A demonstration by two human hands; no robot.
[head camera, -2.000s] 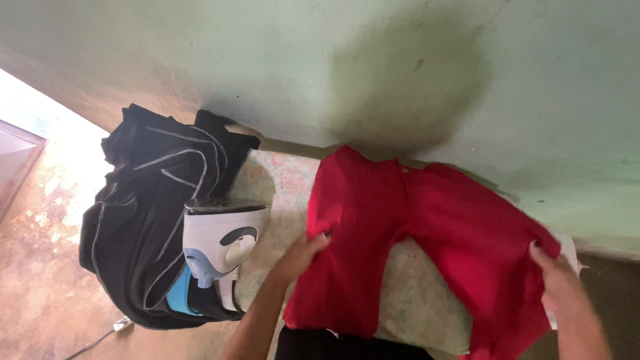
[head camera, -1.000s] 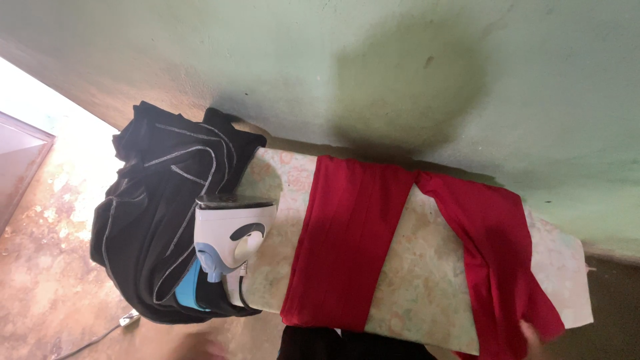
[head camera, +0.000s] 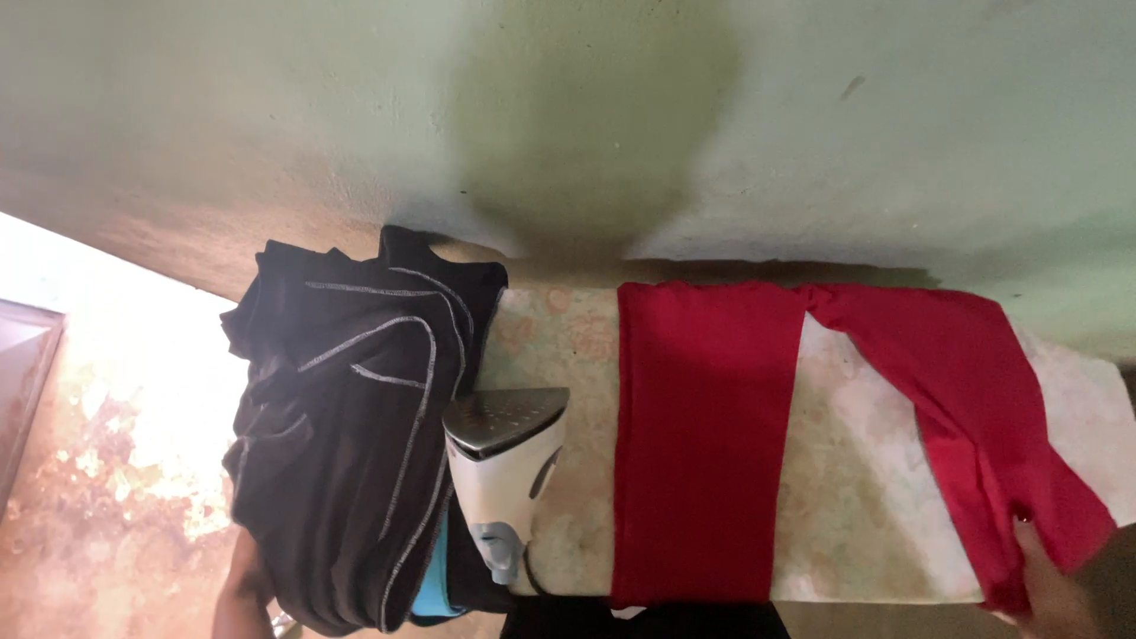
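Observation:
Red trousers (head camera: 701, 444) lie across an ironing board (head camera: 852, 461) with a faded floral cover, one leg straight and the other slanting right. At the lower right, my right hand (head camera: 1047, 577) grips the lower end of the slanting leg. My left hand (head camera: 244, 590) is low on the left, beside and partly behind a black garment with pale stitching (head camera: 355, 444); its fingers are hidden. A white electric steam iron (head camera: 501, 470) stands on its heel between the black garment and the trousers, its metal soleplate facing the wall.
A green painted wall (head camera: 799, 133) runs along the board's far side. Something light blue (head camera: 433, 577) shows under the black garment. The iron's dark cord (head camera: 530, 568) curves at the board's near edge. A worn floor (head camera: 106, 497) lies at the left, with a pale panel (head camera: 22, 382) beyond.
My left hand has left the trousers and moved to the far left. The trousers' left leg now lies flatter and straighter. The iron has turned, its soleplate showing more.

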